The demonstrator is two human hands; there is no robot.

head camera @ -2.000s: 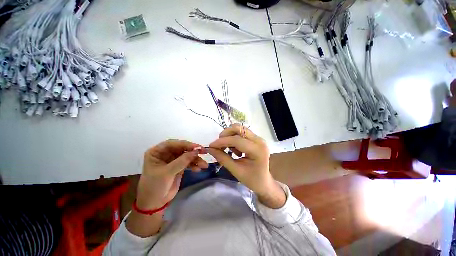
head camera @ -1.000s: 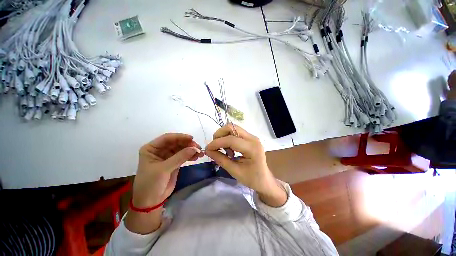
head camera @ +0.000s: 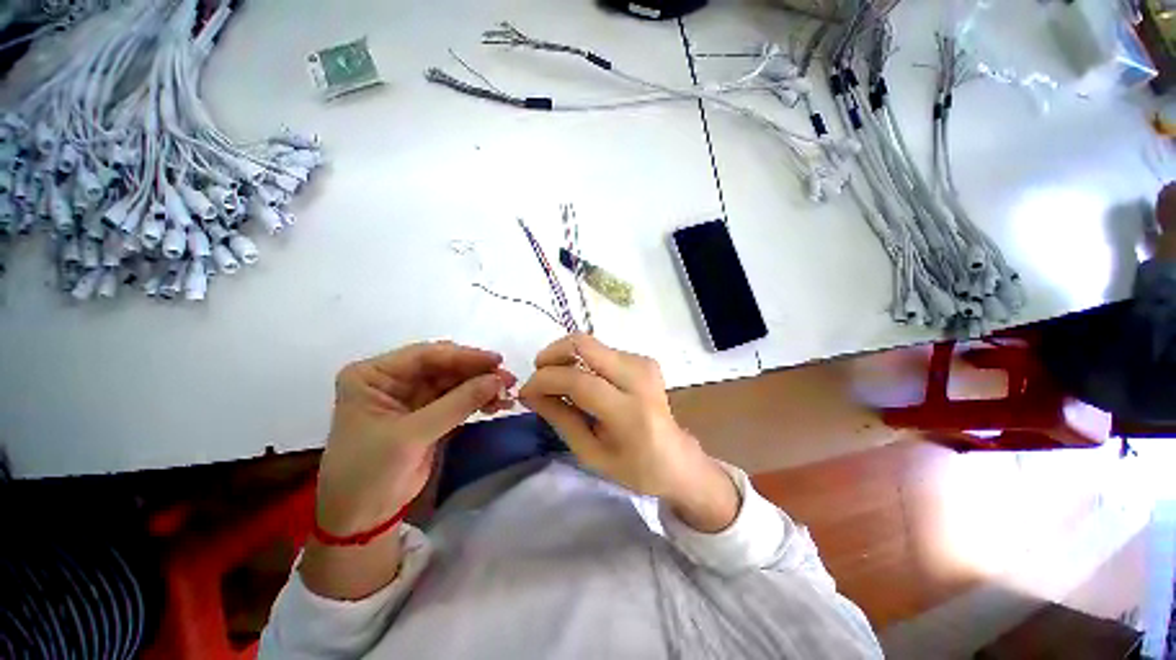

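Observation:
Thin core wires (head camera: pixel 547 268), dark, red and white, fan out over the table from my right hand (head camera: pixel 606 406). My right hand is closed around their lower part, with thumb and finger pinched near a small pale wire end (head camera: pixel 512 391). My left hand (head camera: pixel 410 419), with a red band at the wrist, pinches that wire end from the other side. The fingertips nearly meet above the table's front edge. The fingers hide the wire detail and the cable below. A yellow-green cutter (head camera: pixel 604 281) lies just beyond the wires.
A smartphone (head camera: pixel 720 285) lies right of the wires. A large white cable bundle (head camera: pixel 155 181) is at left, another bundle (head camera: pixel 922 245) at right. Separate cables (head camera: pixel 645 88) cross the far table. A greenish packet (head camera: pixel 347 67) lies far left. Another person's arm (head camera: pixel 1152 303) and a red stool (head camera: pixel 993 400) are at right.
My left hand has shifted slightly left and its fingertips now sit a little apart from my right hand's. The fanned wires have swung slightly. The things on the table have not moved.

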